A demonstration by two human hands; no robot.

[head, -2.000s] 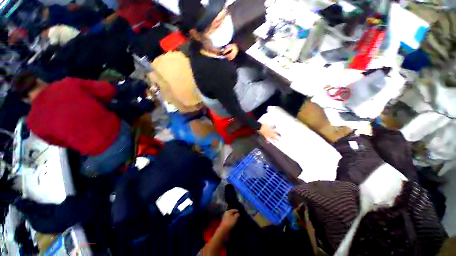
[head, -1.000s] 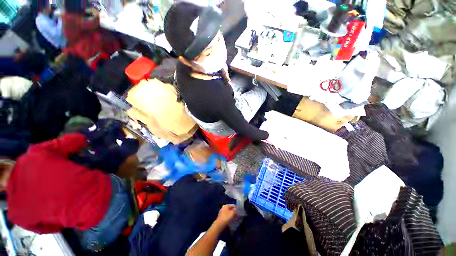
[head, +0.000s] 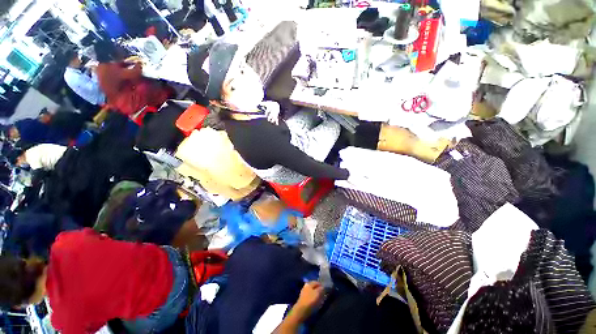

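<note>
A dark brown striped cut-piece bundle point(head: 431, 261) fills the lower right, close to the camera. A white piece point(head: 500, 238) lies over its middle, narrowing downward. More striped cloth point(head: 555, 280) hangs to its right. My left hand point(head: 310, 297) is small and blurred at the bottom centre, left of the bundle and apart from it. Its fingers look curled; whether they hold anything is unclear. My right hand is not in view.
A blue crate point(head: 363, 244) stands beyond the bundle. A seated person point(head: 268, 140) rests a hand on a white panel point(head: 398, 182) over striped cloth. A person in red point(head: 108, 277) bends at left. Dark heaps and a blue plastic sheet point(head: 245, 222) lie between; red scissors point(head: 415, 103) are on the table.
The view has turned and shifted, and the white panel and crate show more sharply. The bundle stays at the lower right. The seated person's hand stays by the white panel.
</note>
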